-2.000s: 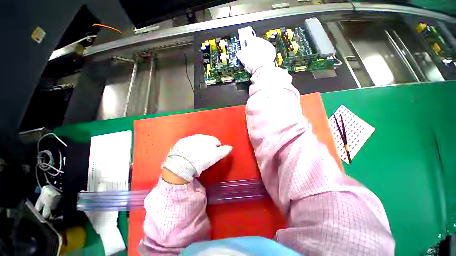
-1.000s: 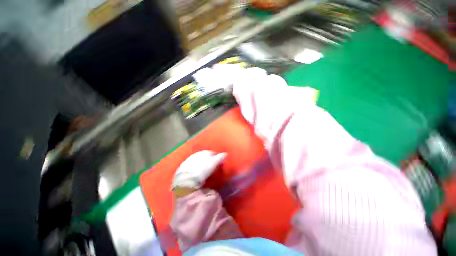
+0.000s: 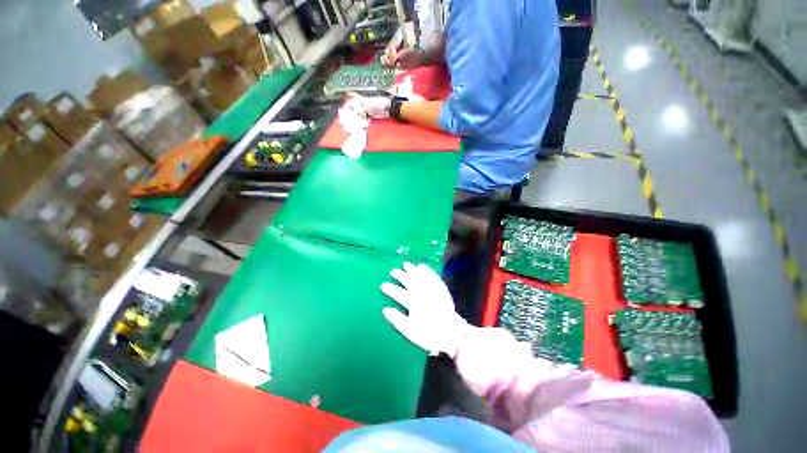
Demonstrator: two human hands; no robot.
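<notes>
My right hand (image 3: 423,311), in a white glove, is spread and empty over the right edge of the green bench mat (image 3: 341,310). My left hand is not in view. At the right, a black tray (image 3: 721,327) lined in red holds several green circuit boards (image 3: 659,270). At the lower left, boards with yellow parts (image 3: 146,323) sit on the conveyor. The red mat (image 3: 226,416) shows at the bottom. A small white dotted sheet (image 3: 243,351) lies on the green mat with a thin dark tool on it.
A person in a blue shirt (image 3: 504,80) stands farther along the bench. A gloved hand (image 3: 376,106) there is near another green board (image 3: 361,78). An orange item (image 3: 181,166) lies beyond the conveyor rail. Stacked cartons (image 3: 80,177) stand at left; yellow-black tape (image 3: 630,133) marks the floor.
The view has swung right, bringing the tray and the person into sight. My right hand has left the conveyor boards and is over the green mat. My left hand has gone out of view.
</notes>
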